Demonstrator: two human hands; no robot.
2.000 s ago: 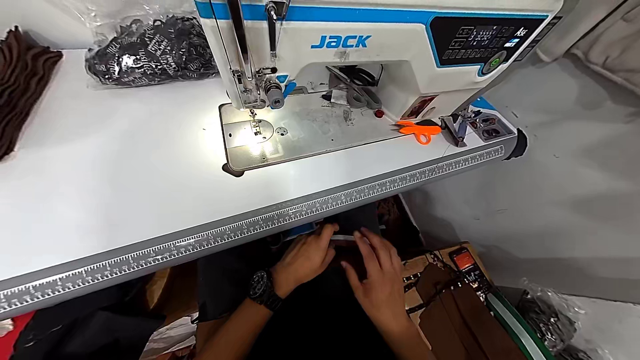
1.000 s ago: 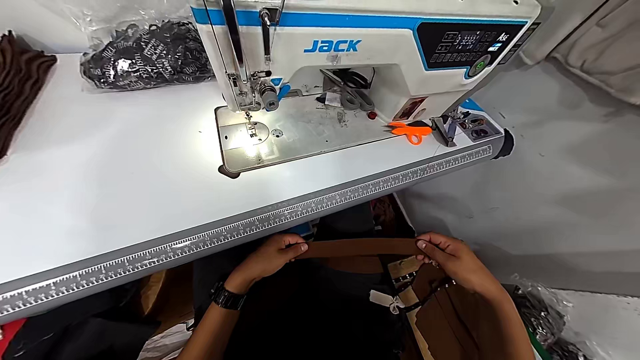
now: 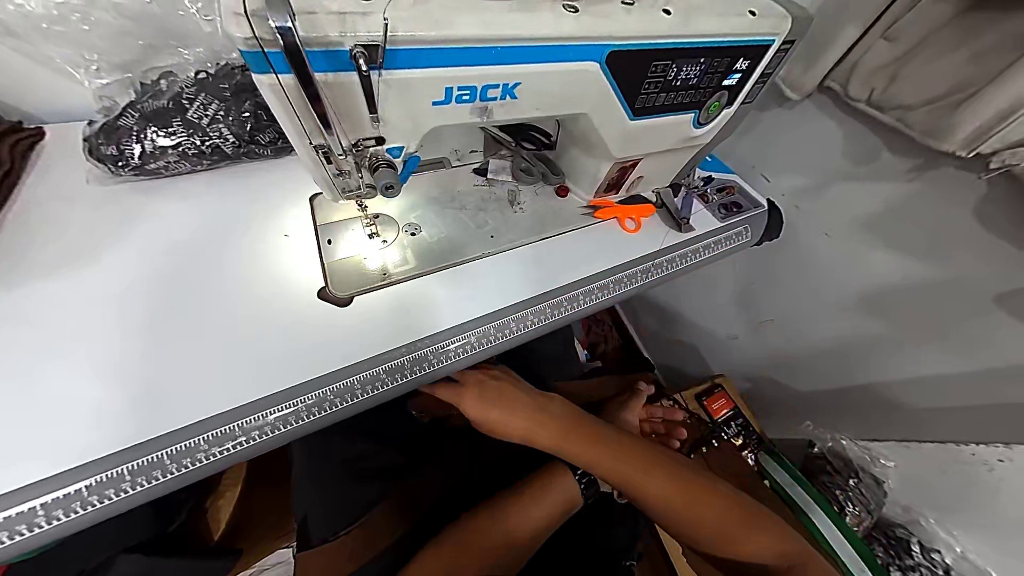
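My forearms cross below the front edge of the sewing table. My left hand (image 3: 650,418), beyond a black wristwatch (image 3: 586,484), is on the right with its fingers apart, beside the clutter of an open box. My right hand (image 3: 500,400) reaches left to the table's ruler edge (image 3: 448,356); its fingertips are partly hidden, so what they hold cannot be told. Dark cloth (image 3: 360,472) lies below the hands. Above them stands a white and blue Jack sewing machine (image 3: 512,88), its needle area (image 3: 370,228) lit.
Orange thread snips (image 3: 626,213) and a small parts tray (image 3: 730,202) are at the table's right end. Gray-handled scissors (image 3: 532,164) lie under the machine arm. A plastic bag of black labels (image 3: 188,120) sits at back left. A phone (image 3: 716,402) lies by the box.
The brown band stretched between my hands one second ago is no longer plainly seen. My left hand has moved right and my right hand left, so my arms now cross.
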